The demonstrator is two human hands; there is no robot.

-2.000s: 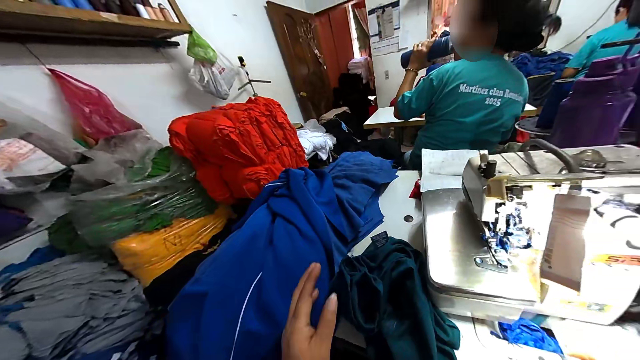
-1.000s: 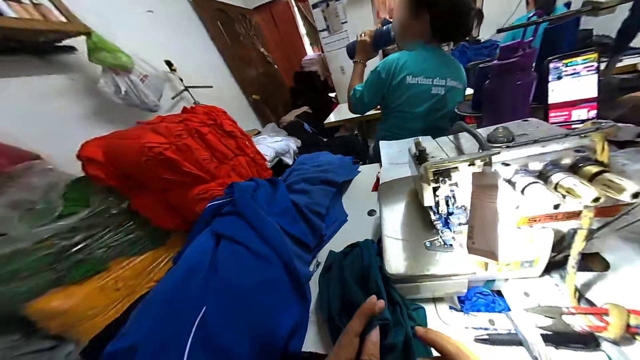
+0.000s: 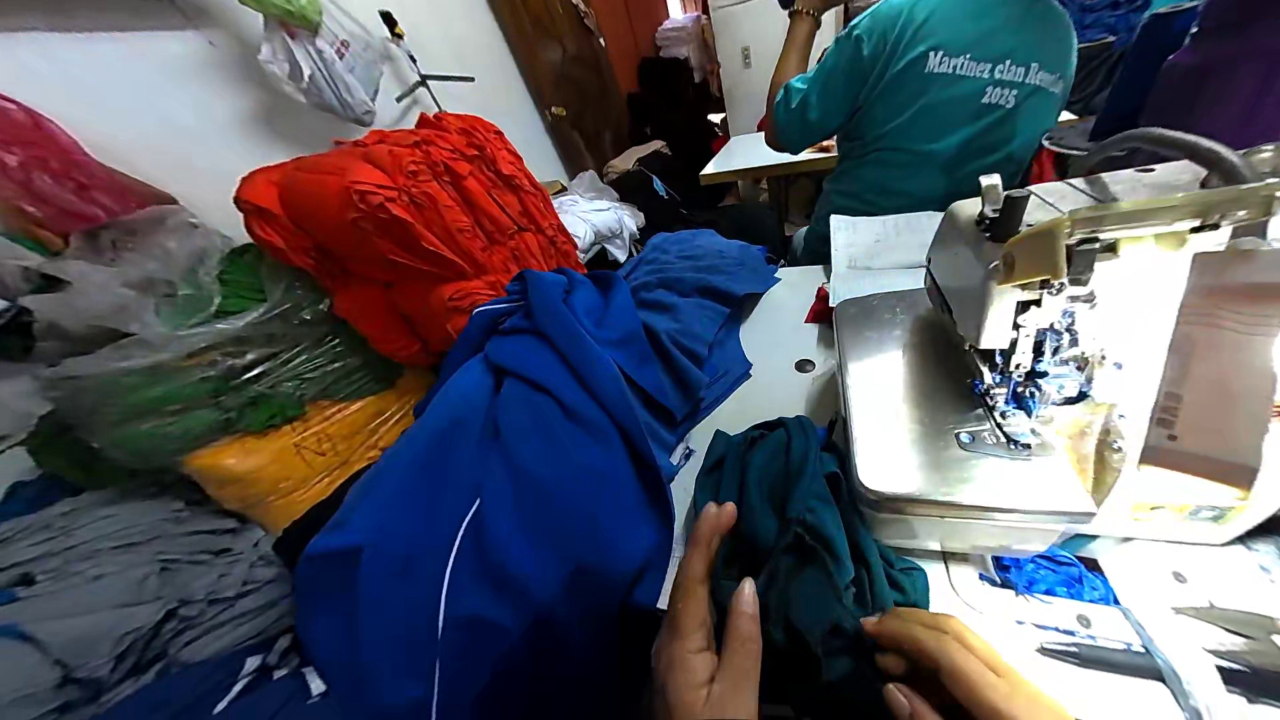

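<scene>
A dark green garment (image 3: 800, 530) lies bunched on the white table, left of and in front of an overlock sewing machine (image 3: 1020, 390). My left hand (image 3: 705, 630) rests at its left edge, fingers apart. At the garment's lower right is my right hand (image 3: 950, 660), its fingertips bent against the cloth; whether they pinch it I cannot tell. Left of my left hand spreads a royal blue garment (image 3: 520, 470) with thin white piping. A blue cloth piece (image 3: 700, 290) lies at its upper end.
Blue thread scraps (image 3: 1055, 575) and a black pen (image 3: 1100, 658) lie at the right front. A red cloth bundle (image 3: 410, 220), plastic bags (image 3: 200, 350), an orange bag (image 3: 310, 450) and grey cloths (image 3: 140, 590) fill the left. A person in a teal shirt (image 3: 930, 90) sits beyond the machine.
Two seconds ago only my left hand showed; now both hands are at the dark green garment. The view has shifted.
</scene>
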